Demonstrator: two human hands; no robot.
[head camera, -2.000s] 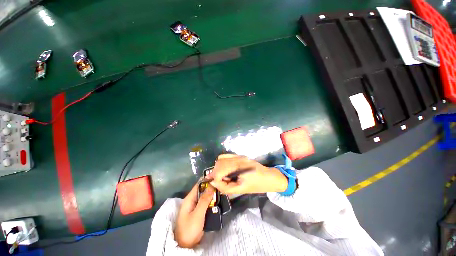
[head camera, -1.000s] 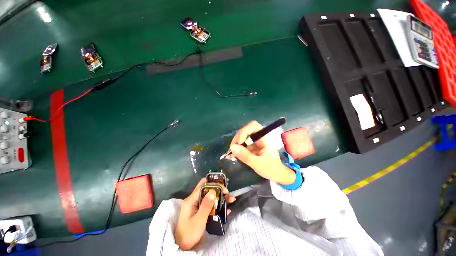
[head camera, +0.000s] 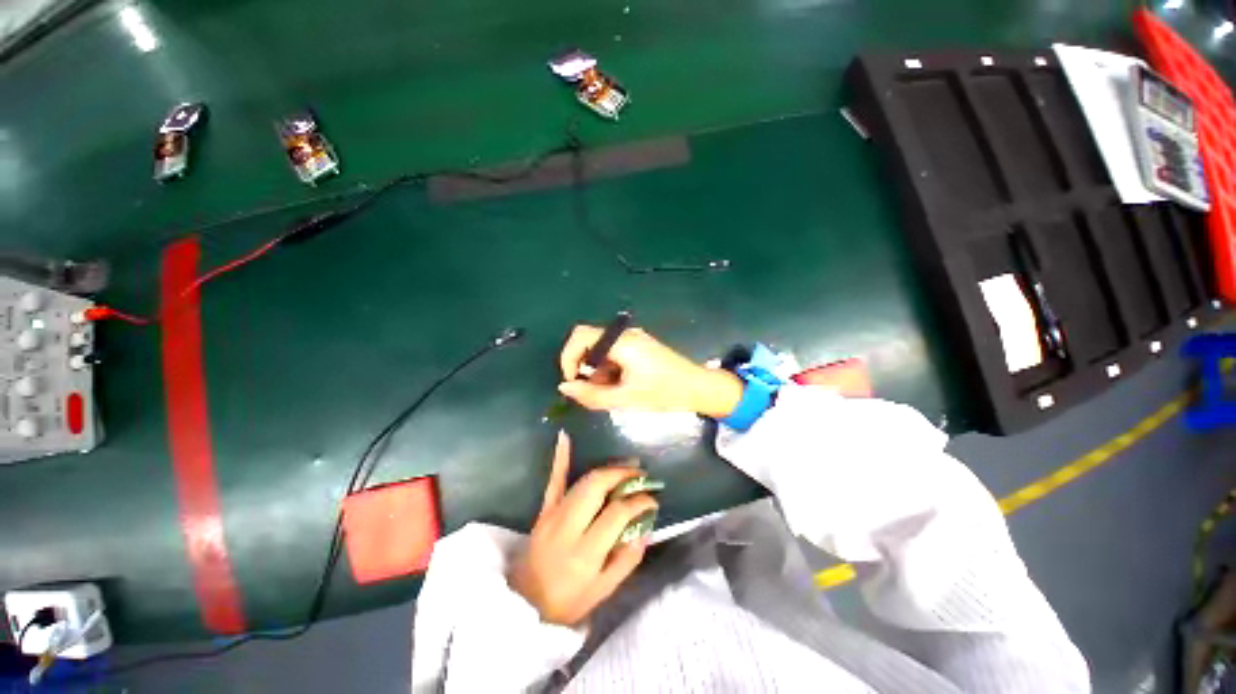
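My left hand (head camera: 583, 542) is at the bench's near edge, palm down, its index finger extended. It holds the electronic unit (head camera: 637, 513), of which only greenish frame edges show past the fingers. My right hand (head camera: 630, 377), with a blue wrist strap (head camera: 750, 393), is shut on a dark pen-like tool (head camera: 606, 346) above the green mat (head camera: 407, 298). The tool's working tip is hidden. A small shiny, greenish-gold piece (head camera: 559, 408) lies on the mat just below my right hand.
Units (head camera: 590, 84) lie across the back. Thin black test leads (head camera: 434, 393) cross the mat. A power supply (head camera: 48, 366) is at left, a red pad (head camera: 392, 529) left of my hands, and another partly behind my right sleeve. A black compartment tray (head camera: 949, 244) is at right.
My right hand has moved left with the tool, now more upright. My left hand has turned palm down over the unit, and its index finger has stretched forward. The camera view has shifted slightly.
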